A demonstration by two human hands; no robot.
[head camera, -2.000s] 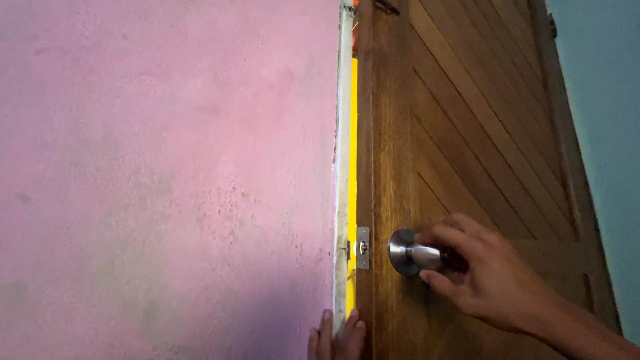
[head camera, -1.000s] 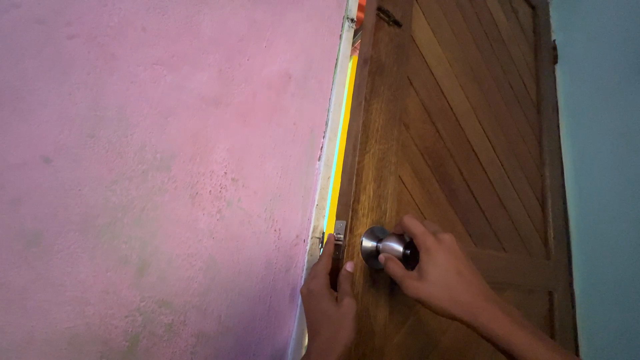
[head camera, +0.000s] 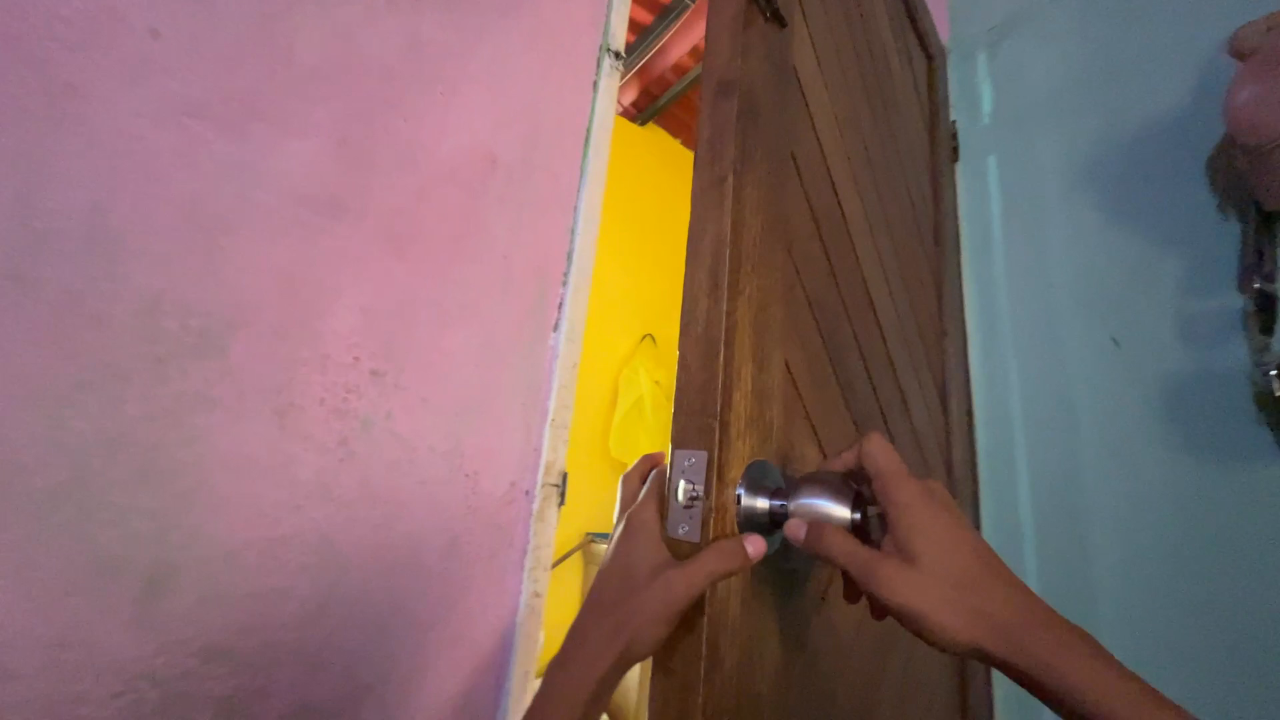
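Note:
A brown wooden door (head camera: pixel 760 330) stands ajar, its edge away from the frame. My right hand (head camera: pixel 905 550) grips the round metal doorknob (head camera: pixel 822 499), thumb below and fingers over its far side. My left hand (head camera: pixel 655 575) wraps around the door's edge just below the metal latch plate (head camera: pixel 687 495); its thumb rests on the door face near the knob's base, and its fingers reach behind the edge, partly hidden. The latch bolt shows in the plate.
A pink wall (head camera: pixel 280 340) and pale door frame (head camera: pixel 575 370) are on the left. Through the gap show a yellow wall (head camera: pixel 640 240), a hanging yellow bag or cloth (head camera: pixel 640 410) and red roofing. A bluish wall (head camera: pixel 1090 420) with hanging objects is at right.
The door has opened wider, and the gap shows more of the yellow wall. My left hand has moved up from the bottom of the view onto the door's edge. My right hand stays on the knob.

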